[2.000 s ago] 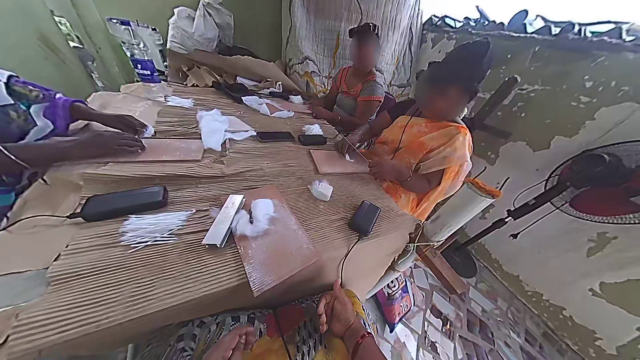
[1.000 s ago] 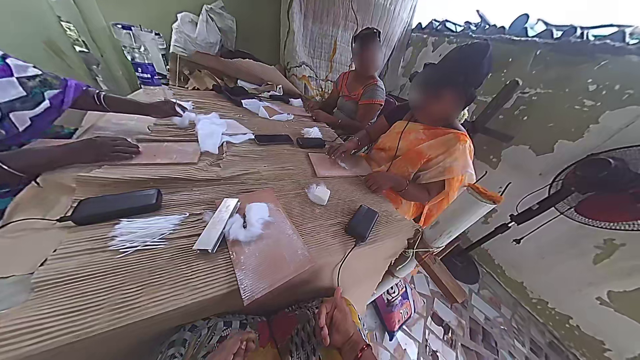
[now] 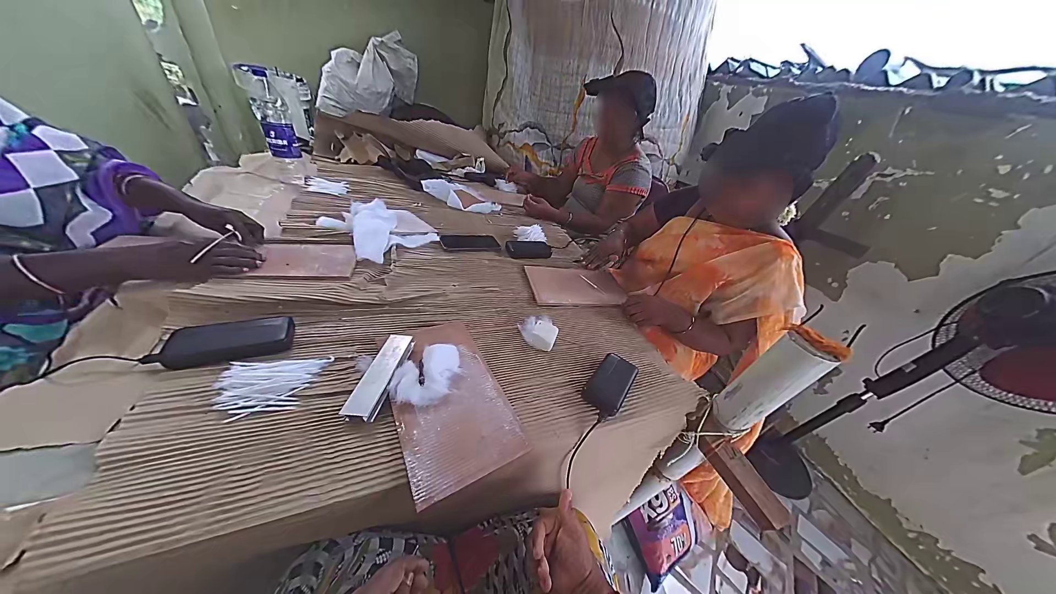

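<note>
My right hand (image 3: 565, 549) is at the bottom centre, below the table edge, fingers partly extended, holding nothing that I can see. To its left, my left hand (image 3: 398, 575) rests low over my lap, cut by the frame edge; its grip is hidden. On the table before me lies a pinkish flat board (image 3: 466, 429) with a tuft of cotton (image 3: 429, 375) on it. A metal channel bar (image 3: 377, 378) rests along the board's left edge. Left of that is a pile of thin white sticks (image 3: 268, 385). A black device (image 3: 610, 384) with a cable lies to the right.
Corrugated cardboard (image 3: 247, 450) covers the table. A long black device (image 3: 227, 341) lies left, a white lump with fluff (image 3: 539, 332) centre. One person sits at left, two across, with boards (image 3: 573, 286) before them. A pedestal fan (image 3: 1002, 342) and white rolls (image 3: 775, 379) stand right.
The person at left now holds a thin white stick over their board. The hands of the person in orange have shifted slightly beside their board. My own hands stay low.
</note>
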